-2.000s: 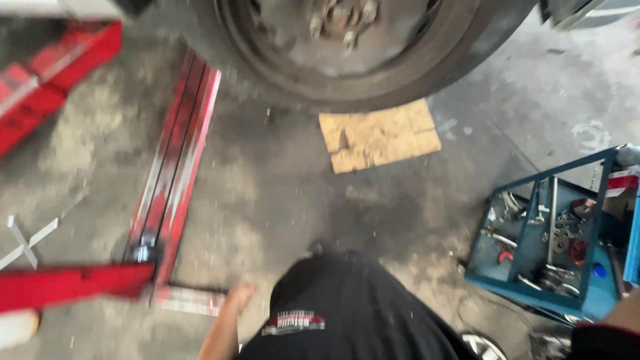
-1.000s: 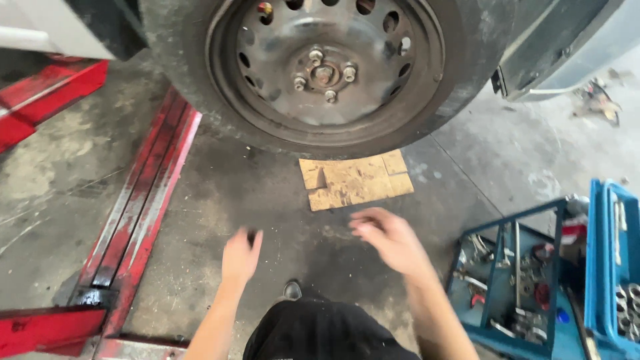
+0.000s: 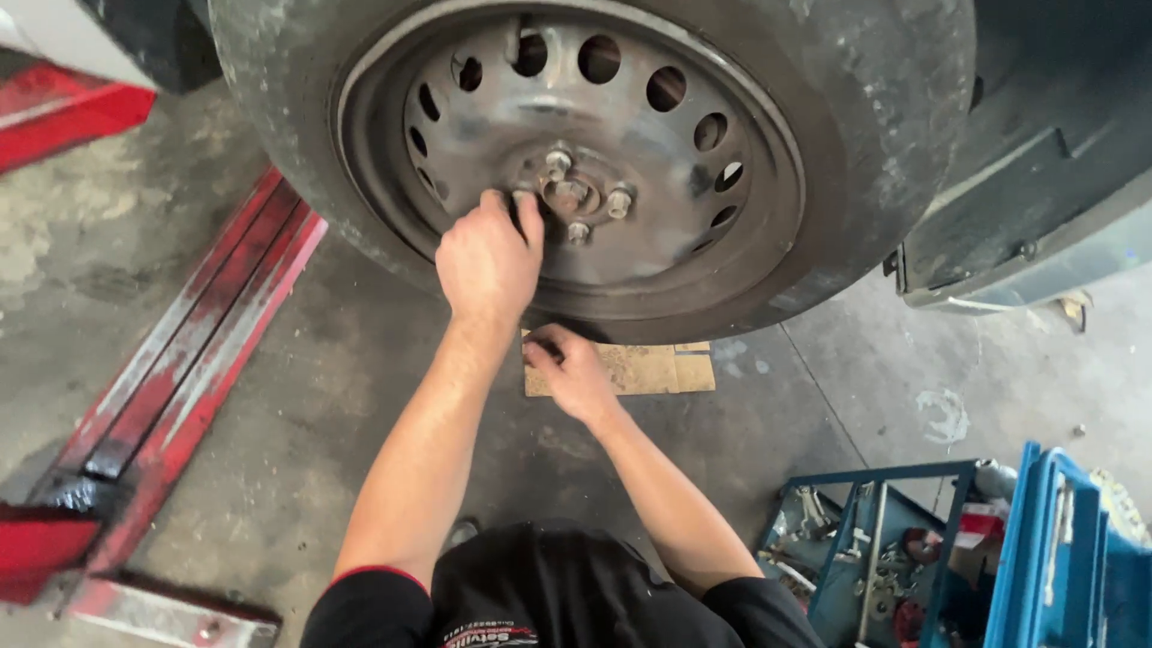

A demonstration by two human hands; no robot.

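A steel car wheel (image 3: 648, 243) with a black tire (image 3: 864, 162) hangs in front of me, above the floor. Around its hub stand wheel bolts (image 3: 619, 202). My left hand (image 3: 493, 252) reaches to the left side of the hub, its thumb and finger closed around a bolt there, mostly hidden by the fingers. My right hand (image 3: 569, 369) is below the tire's lower edge, fingers curled; whether it holds anything cannot be seen. Behind it a flat piece of cardboard (image 3: 643, 369) lies on the floor.
A red lift arm (image 3: 193, 333) runs along the floor at left, with another red lift part (image 3: 67, 112) at upper left. At lower right stands a blue tool cart (image 3: 877, 472) holding wrenches and loose metal parts, beside a blue toolbox (image 3: 1026, 540). Car bodywork (image 3: 1035, 207) overhangs at right.
Both hands have moved up toward the wheel from the space before it. My left hand now touches the hub area. The wheel fills more of the view.
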